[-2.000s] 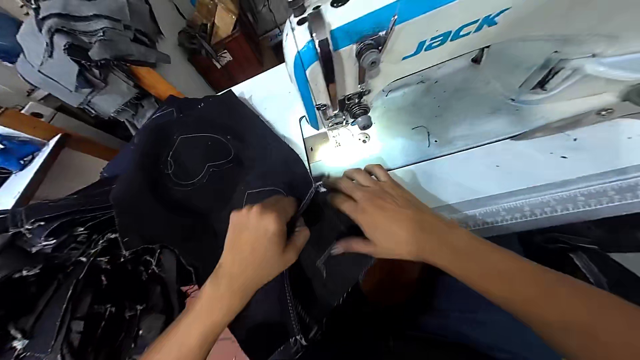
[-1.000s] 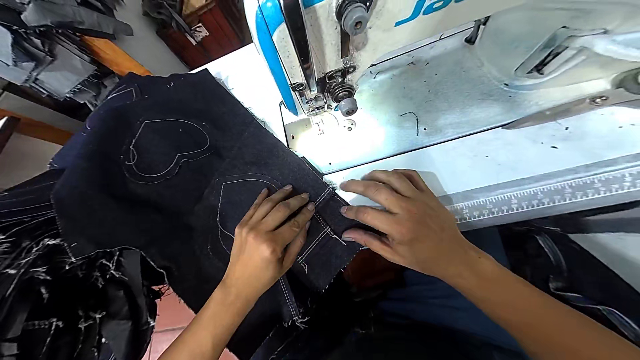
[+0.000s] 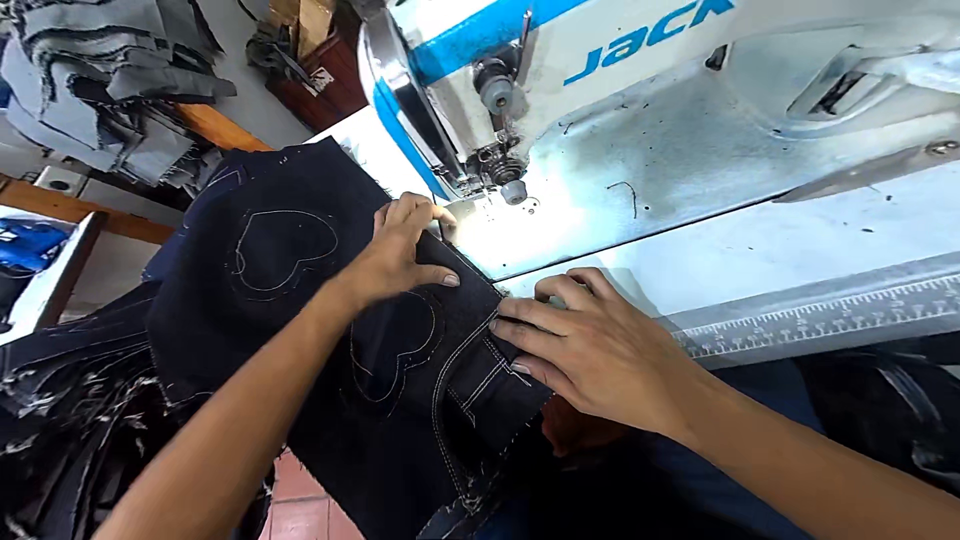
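Note:
A dark denim garment piece (image 3: 300,315) with light stitching, including heart outlines, lies over the front left edge of the sewing table. My left hand (image 3: 397,247) presses on its upper edge just below the presser foot area, thumb and fingers spread. Near the double-stitched seam, my right hand (image 3: 585,337) holds the piece's right edge, fingertips on the fabric and the thumb partly out of sight. The white and blue Jack sewing machine (image 3: 480,82) stands behind, its needle area (image 3: 491,199) lit and close to my left fingertips. No fabric shows under the needle.
A ruler strip (image 3: 825,311) runs along the table's front edge. Grey fabric pieces (image 3: 112,75) are piled at the upper left, and frayed dark denim pieces (image 3: 82,435) hang at the lower left. A loose thread (image 3: 634,199) lies on the machine bed (image 3: 690,165).
My left hand has moved up along the fabric from the stitched seam toward the needle area. The right hand stays at the right edge of the fabric, where the seam now lies more exposed.

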